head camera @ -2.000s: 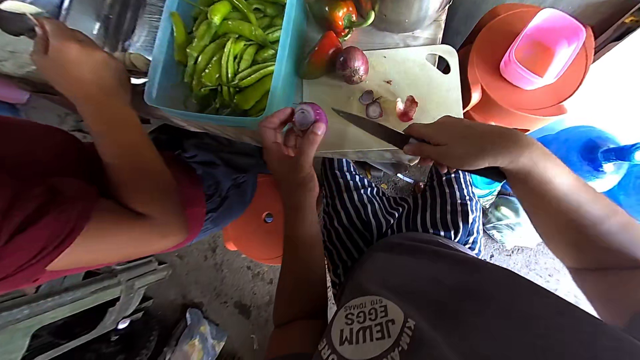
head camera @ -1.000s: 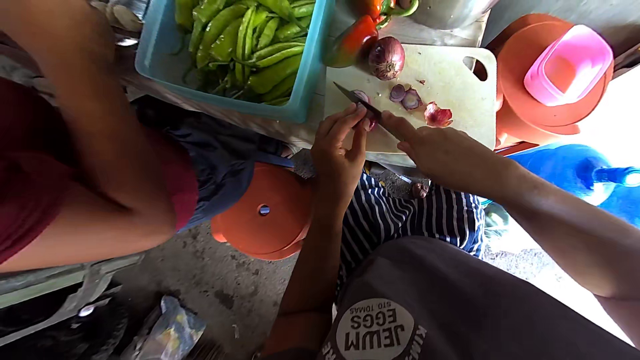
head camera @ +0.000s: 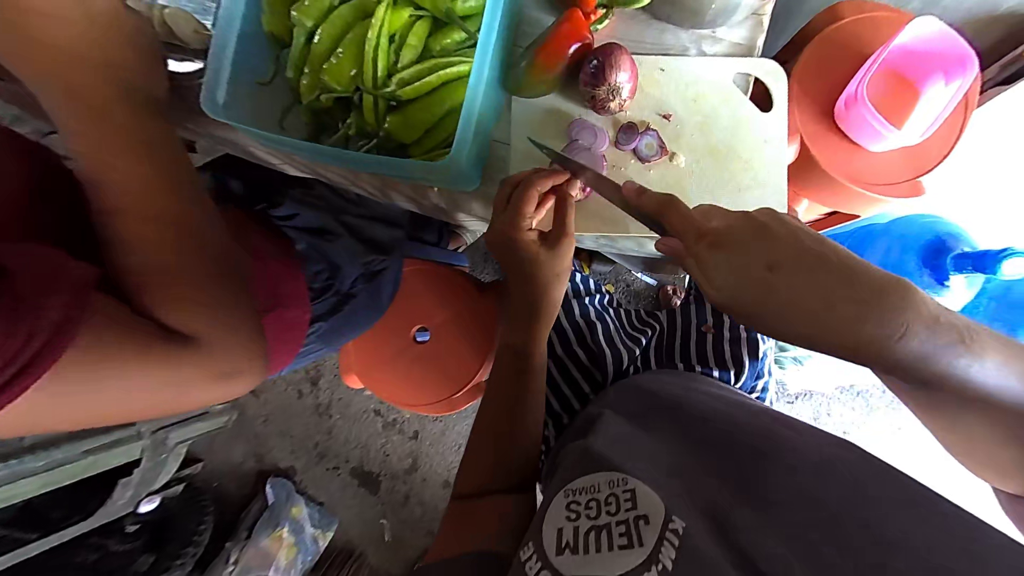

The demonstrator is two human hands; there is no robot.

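My right hand (head camera: 744, 260) grips a kitchen knife (head camera: 604, 188), its blade lying across a red onion being sliced on a white cutting board (head camera: 720, 160). At the board's near left edge, my left hand (head camera: 534, 228) holds the cut red onion (head camera: 582, 190) with bent fingertips beside the blade. Thin onion slices (head camera: 588, 134) lie just past the blade, with an onion end piece (head camera: 650, 146) to their right. A whole red onion (head camera: 609, 78) rests at the board's upper left, next to a red and green pepper (head camera: 552, 52).
A blue plastic tub (head camera: 480, 104) of long green peppers stands left of the board. Another person's arm (head camera: 128, 200) is at the left. An orange stool (head camera: 424, 336) is below. At right are a pink container (head camera: 908, 84) on an orange lid and a blue water jug (head camera: 912, 244).
Two seconds ago my left hand held the peeled onion off the board's left edge, apart from the knife. Now onion and blade meet over the board, and more slices lie there. The view has shifted.
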